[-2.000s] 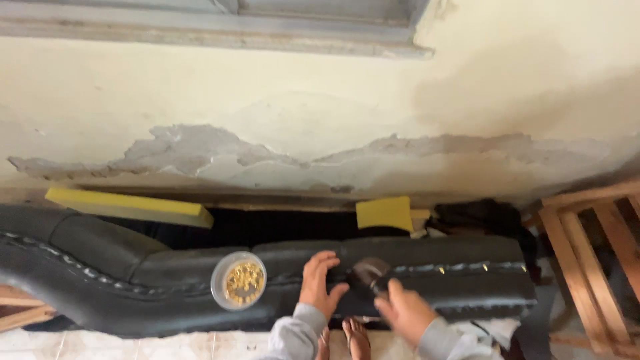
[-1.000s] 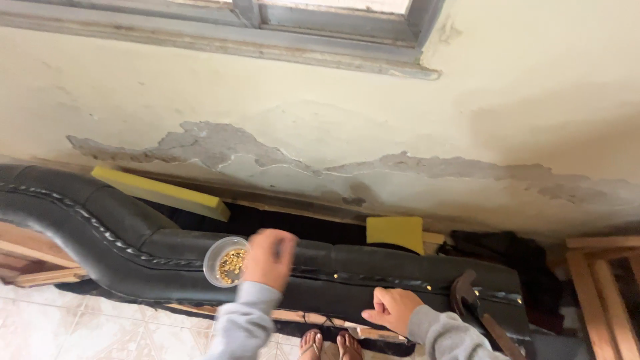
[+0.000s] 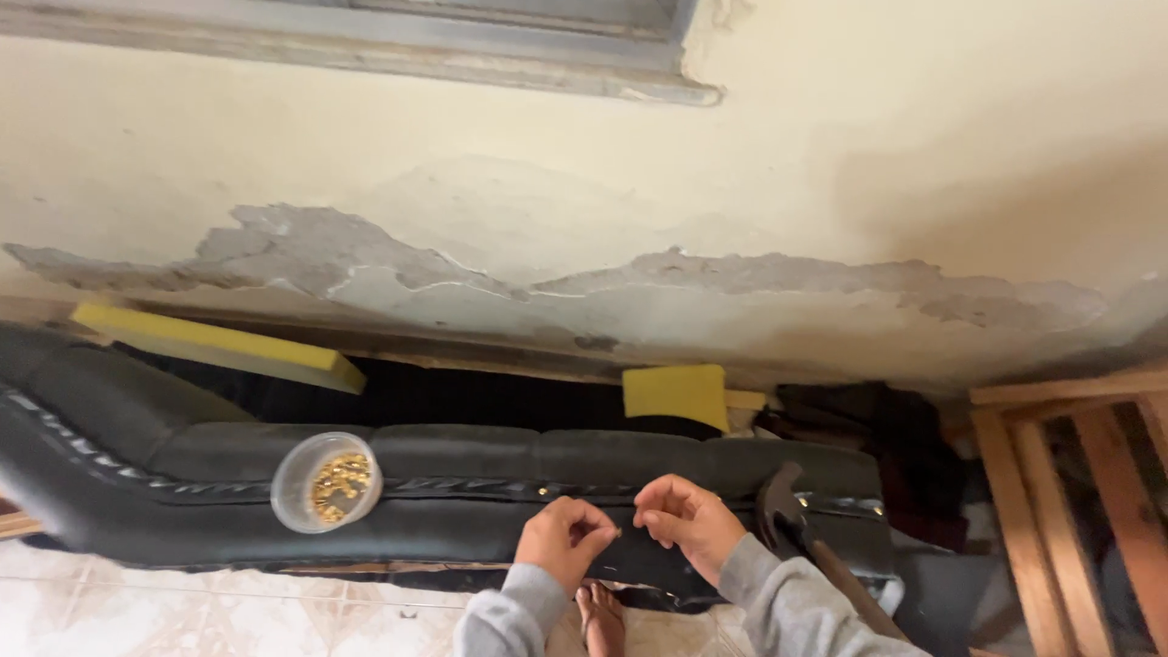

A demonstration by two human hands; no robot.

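Observation:
My left hand (image 3: 564, 540) pinches a small gold-coloured upholstery tack (image 3: 619, 532) between thumb and fingertips, over the black upholstered sofa back (image 3: 447, 534). Close to its right, my right hand (image 3: 689, 522) has curled fingers apart, with nothing visible between them. A clear plastic tub (image 3: 285, 484) of gold tacks (image 3: 340, 488) rests on the upholstery at the left. One tack head (image 3: 543, 491) shows on the braided black trim (image 3: 447, 485), and others sit in the trim at the right. A hammer (image 3: 780, 511) lies there too, its wooden handle partly behind my right forearm.
Behind the sofa back stands a wall (image 3: 547, 182) with peeling plaster. Yellow foam pieces (image 3: 219, 347) (image 3: 675, 394) lie along the gap. A wooden frame (image 3: 1022, 520) stands at the right. Tiled floor (image 3: 228, 607) and a sandalled foot (image 3: 602, 620) show below.
My right hand held the hammer two seconds ago; the hammer now lies on the sofa back. My left hand has moved right from beside the tub, toward my right hand.

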